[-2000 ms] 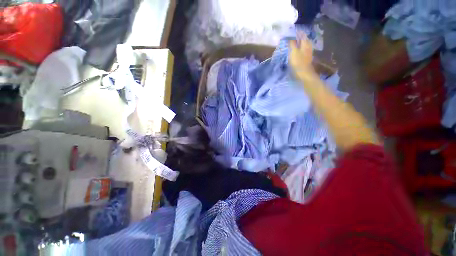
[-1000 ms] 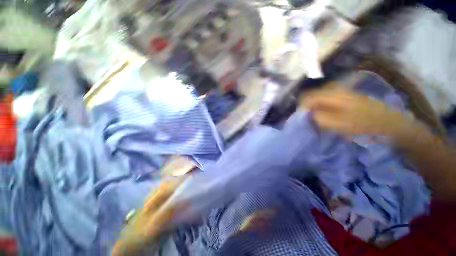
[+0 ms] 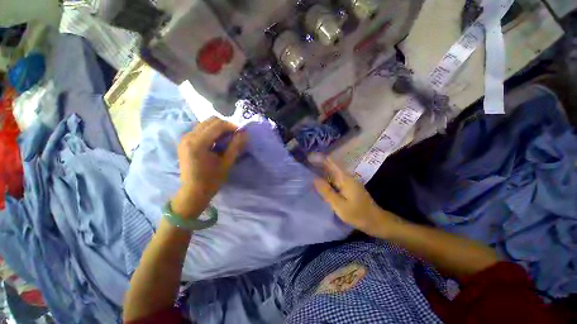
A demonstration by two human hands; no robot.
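Light blue striped cloth (image 3: 266, 209) spreads over the table edge and my lap. My left hand (image 3: 212, 149), with a green bangle at the wrist, pinches its upper edge beside the brightly lit needle area (image 3: 253, 114). My right hand (image 3: 341, 193) lies at the cloth's right edge with its fingers spread; whether it grips the edge cannot be told. The grey-white overlock machine (image 3: 253, 44) with a red round badge stands just above both hands. Glare hides the presser foot and the exact seam point.
A heap of blue garments (image 3: 69, 234) lies at left, with a red bag (image 3: 9, 152) at the far left. A printed label strip (image 3: 405, 120) and plain white tape (image 3: 495, 69) cross the table at right. More blue striped pieces (image 3: 506, 190) lie at right.
The view has swung from the right-hand box to the machine. My right hand has left the box pile and come to the cloth near the machine. My left hand has moved up to the needle area.
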